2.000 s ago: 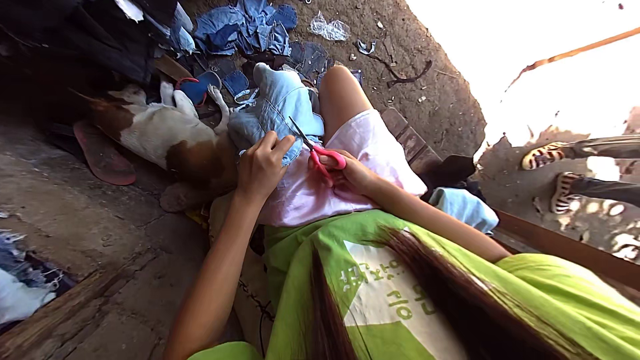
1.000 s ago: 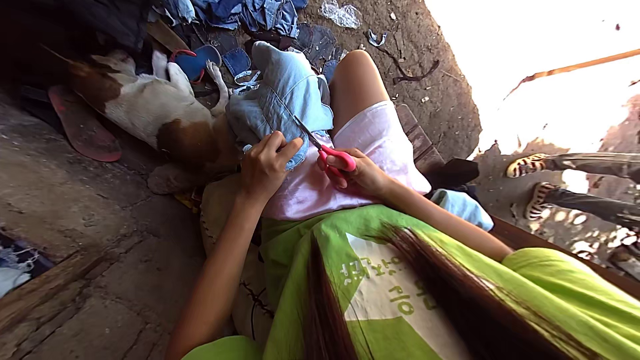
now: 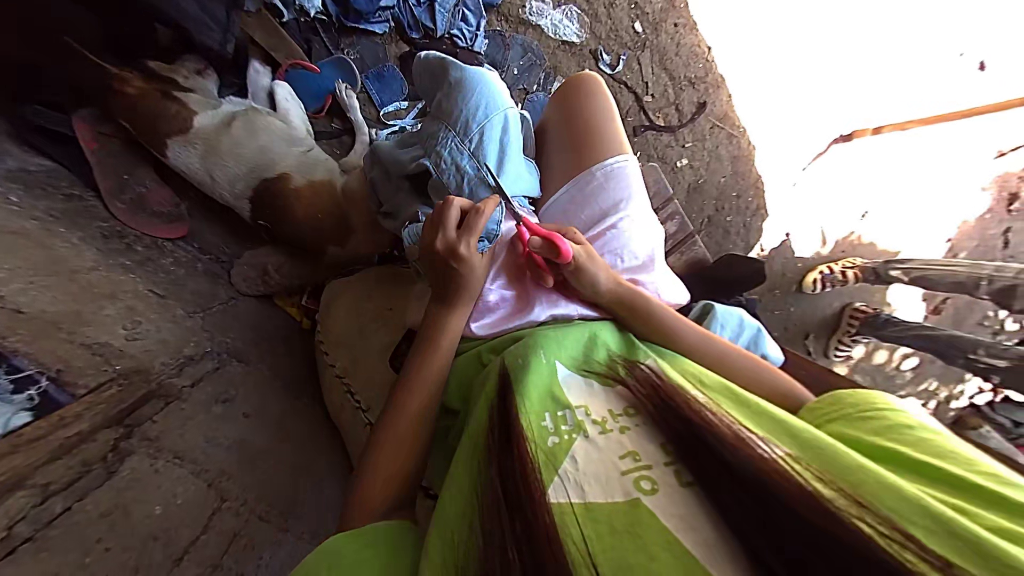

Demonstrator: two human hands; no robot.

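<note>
Light blue denim cloth (image 3: 472,112) lies draped over one of my knees. My left hand (image 3: 458,240) pinches the near edge of the denim between thumb and fingers. In my right hand (image 3: 578,268) is a pair of scissors with pink handles (image 3: 546,242); the narrow metal blades point up and left, over the denim just beside my left fingertips. Whether the blades are parted cannot be told. Both hands are above my lap, over pink shorts (image 3: 616,216).
A brown and white dog (image 3: 240,152) lies at my left, near a worn flip-flop sole (image 3: 128,176) and a blue sandal (image 3: 320,82). Denim scraps (image 3: 432,18) and clear plastic (image 3: 558,20) lie on the ground ahead. Another person's striped shoes (image 3: 834,275) are at right.
</note>
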